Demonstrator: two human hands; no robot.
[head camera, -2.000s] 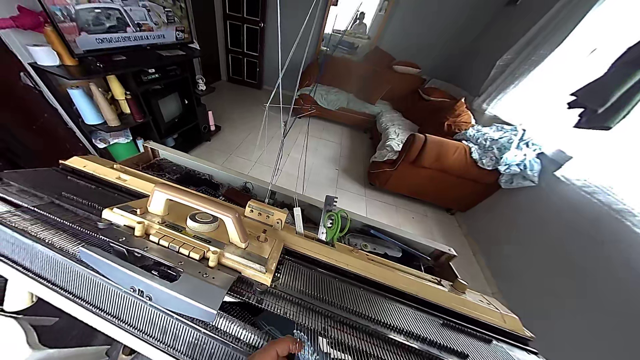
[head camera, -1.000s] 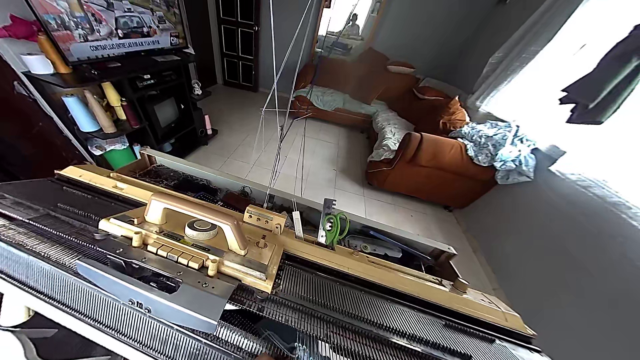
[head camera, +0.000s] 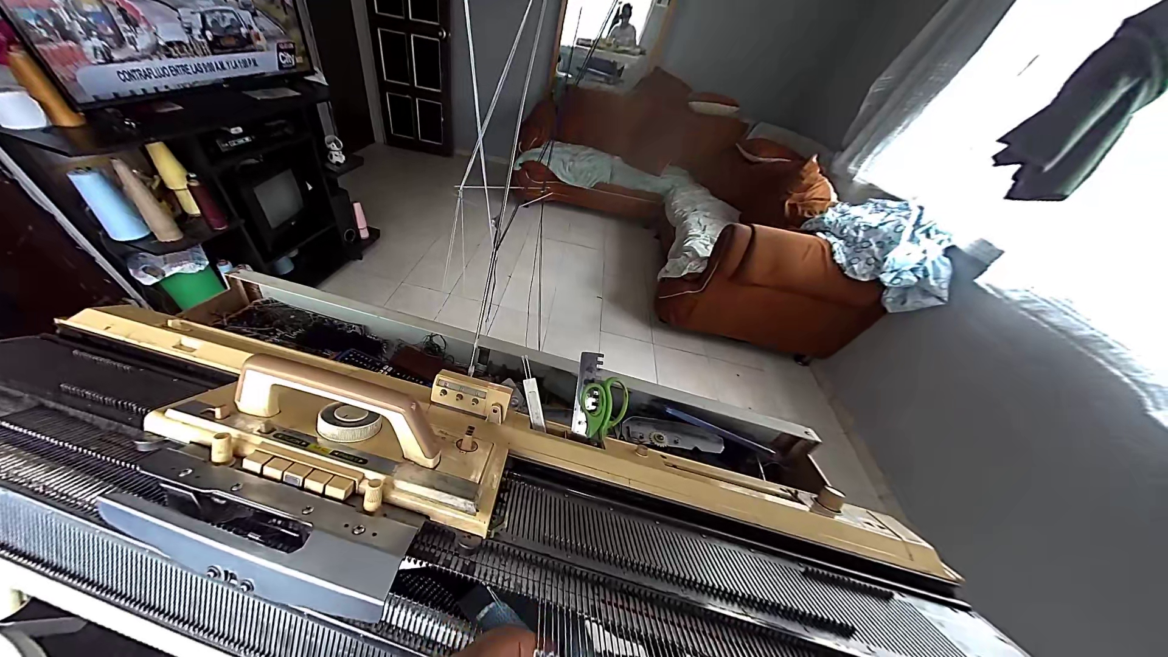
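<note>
A beige knitting machine carriage (head camera: 328, 438) with a curved handle sits on the needle bed (head camera: 639, 538) of a knitting machine, left of centre. One bare hand (head camera: 502, 641) shows only in part at the bottom edge, beside the needles and near a bluish-grey item (head camera: 493, 613); which hand it is and whether it grips anything cannot be told. Yarn strands (head camera: 493, 237) run down to the yarn feeder (head camera: 472, 394) beside the carriage. Green-handled scissors (head camera: 604, 408) stand upright behind the bed, next to a notched metal tool (head camera: 585, 392). The other hand is out of view.
Behind the bed, a long wooden trough (head camera: 319, 315) holds tangled yarn and tools. Yarn cones (head camera: 109, 205) stand on a black shelf unit (head camera: 265, 155) at left, under a television (head camera: 164, 46). An orange sofa (head camera: 785, 283) with cloths stands beyond, near a grey wall (head camera: 1004, 438).
The hand at the bottom edge shows at two seconds ago, is barely visible at one second ago, and shows again now. The carriage stays in about the same place.
</note>
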